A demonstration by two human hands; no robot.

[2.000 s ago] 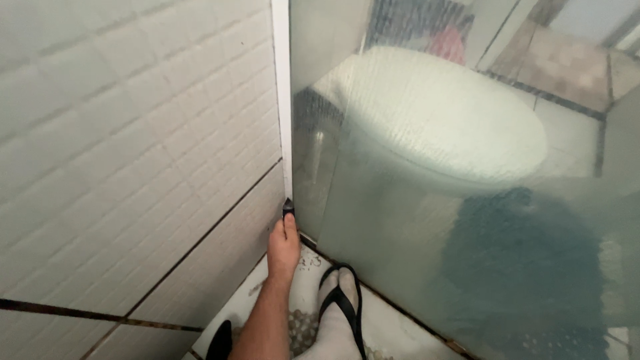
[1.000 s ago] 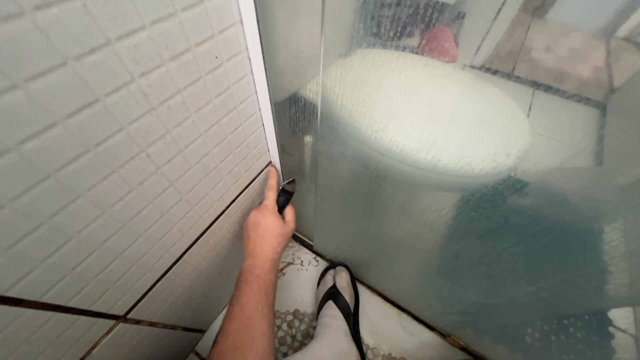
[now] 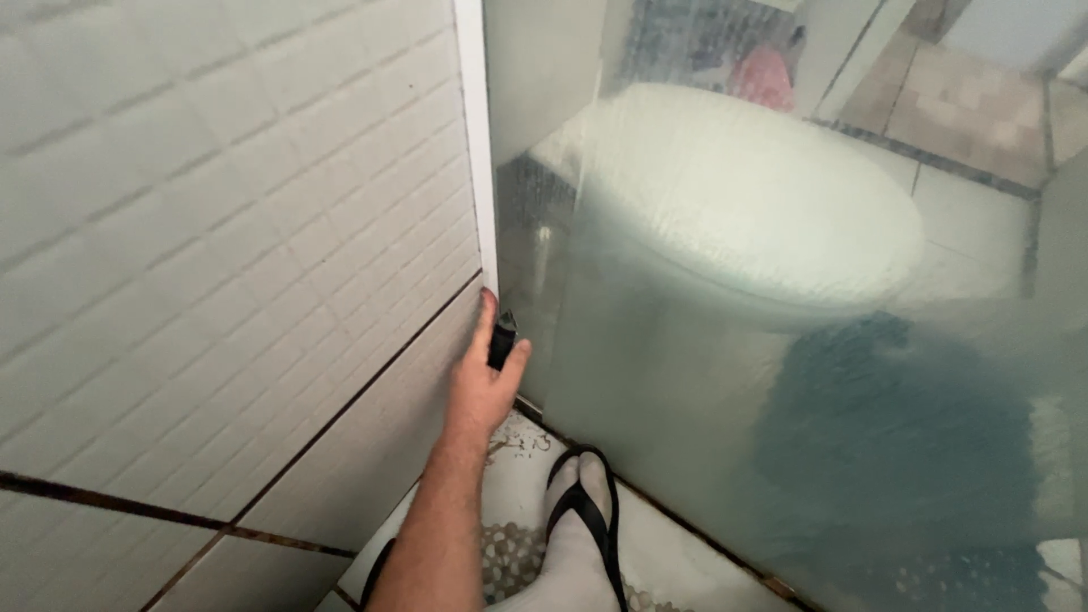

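My left hand (image 3: 483,391) holds a small black-handled knife (image 3: 502,340), its pointed metal tip upward, between the index finger and thumb. The index finger is stretched out along the tiled wall, its reddish tip at the lower part of the white vertical strip (image 3: 477,144) where wall and glass meet. The knife's tip is close to the glass panel (image 3: 646,365), just right of the strip; whether it touches cannot be told. The other fingers are hidden behind the hand. My right hand is not in view.
White textured wall tiles (image 3: 238,221) with dark grout stand on the left. A foot in a black flip-flop (image 3: 586,510) rests on a white floor ledge beside pebble flooring (image 3: 510,552). Behind the wet glass are a white toilet lid (image 3: 765,195) and a dark teal mat (image 3: 901,425).
My index finger, earlier bent near the knife, now reaches out past it to the wall and strip. The knife has shifted from the strip's lower end to the right of it, over the glass.
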